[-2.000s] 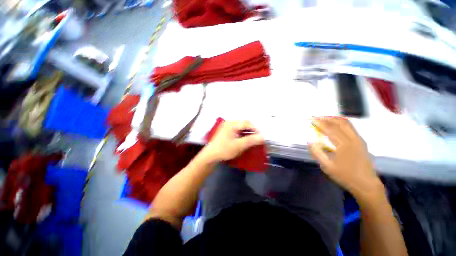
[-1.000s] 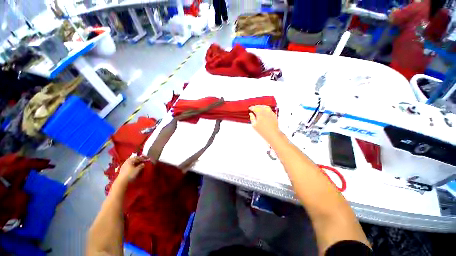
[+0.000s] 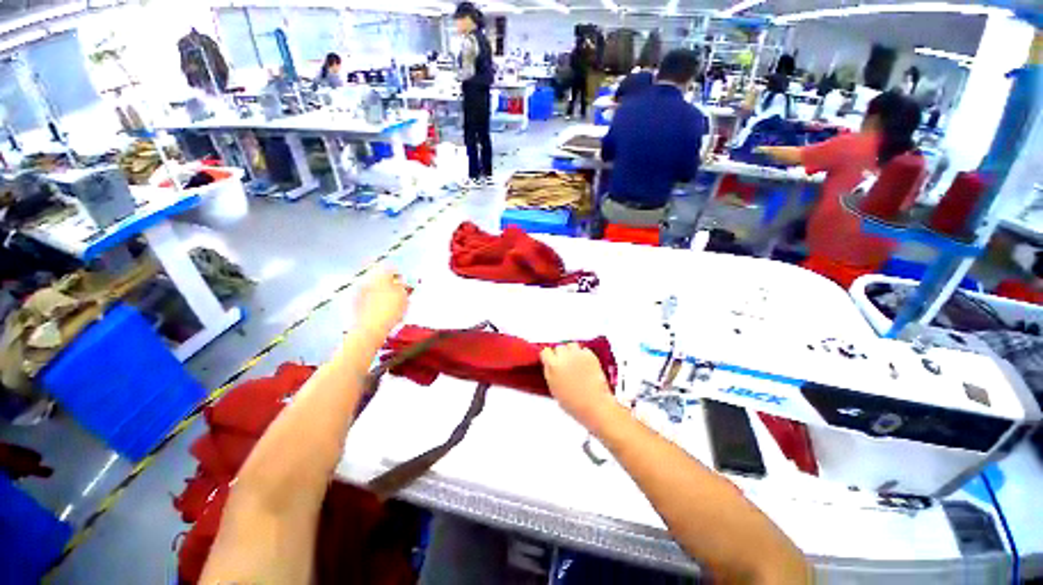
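Note:
The stack of dark-red strips (image 3: 486, 357) lies on the white table left of the needle area, its surface looser and more rumpled than a neat pile. My right hand (image 3: 575, 379) has its curled fingers on the stack's right part and grips cloth there. My left hand (image 3: 384, 304) is raised beyond the stack's left end, near the table's left edge. Its fingers are bent, and whether it holds anything cannot be told. A brown fabric strip (image 3: 440, 448) lies across the stack's left part and down to the front edge.
A crumpled red garment bundle (image 3: 503, 255) lies at the table's far side. The JACK sewing machine (image 3: 846, 400), a dark phone (image 3: 733, 438) and a small red piece (image 3: 789, 440) are at the right. Red garments (image 3: 246, 429) heap at the left. Several people are beyond the table.
The view has tilted up. My left hand has moved from the red heap at the front left to beyond the stack's left end. My right hand stays on the stack, which looks more rumpled.

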